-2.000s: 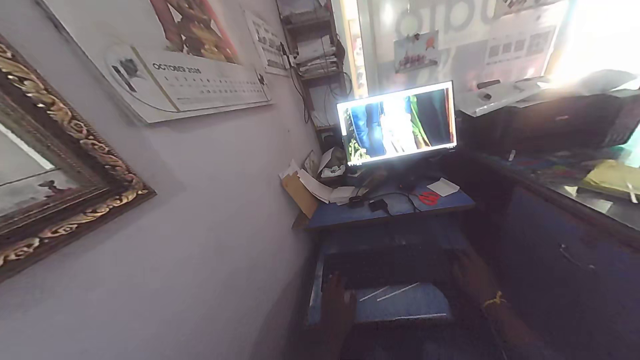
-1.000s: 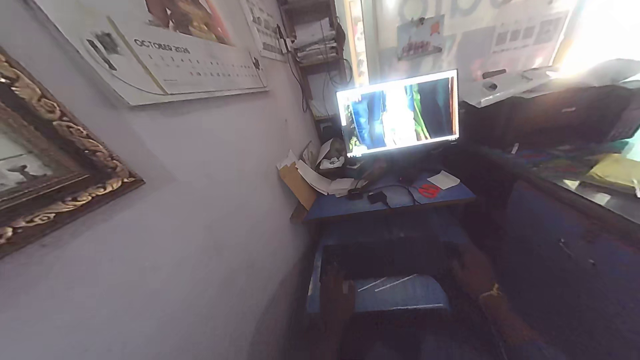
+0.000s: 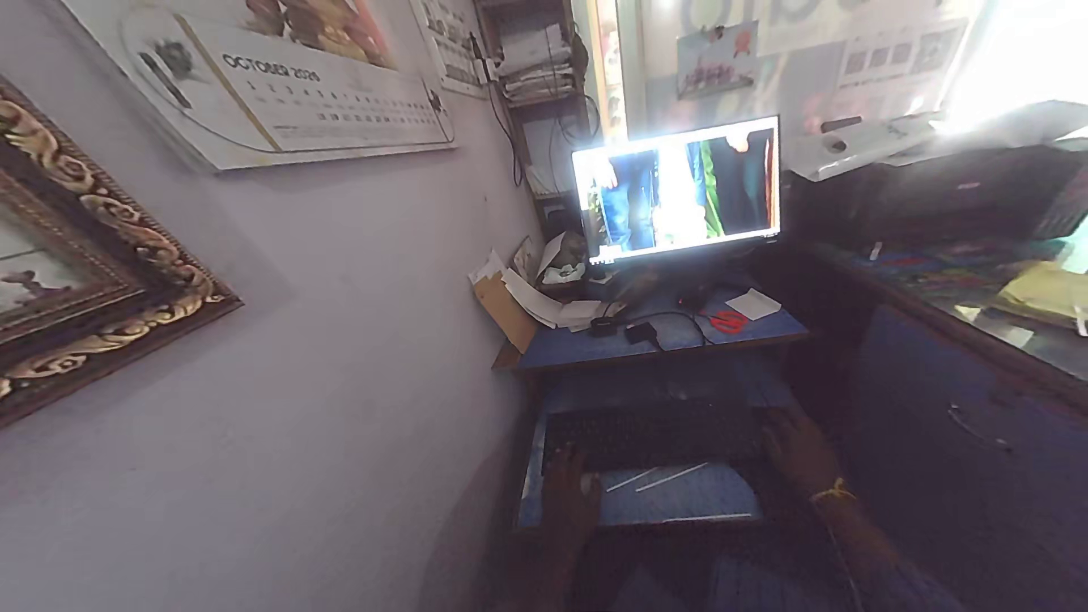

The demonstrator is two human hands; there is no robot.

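Observation:
A dark computer keyboard (image 3: 654, 432) lies on a blue pull-out tray (image 3: 705, 497) below the desk. My left hand (image 3: 571, 493) rests at the keyboard's left end, with its fingertips at the near keys. At the right end is my right hand (image 3: 797, 446), palm down, a yellow thread around its wrist; shadow hides whether a mouse is under it. Behind them a lit monitor (image 3: 680, 191) shows a picture of clothed figures. On the blue desk (image 3: 578, 347) lie black cables with a connector (image 3: 643, 333), red-handled scissors (image 3: 728, 321) and a white paper (image 3: 754, 304).
A wall with a calendar (image 3: 340, 102) and an ornate picture frame (image 3: 127, 297) runs along the left. Papers and a brown card (image 3: 503, 311) lean at the desk's left edge. To the right stand a black printer (image 3: 960, 195) and a blue cabinet (image 3: 960, 408) with a handle.

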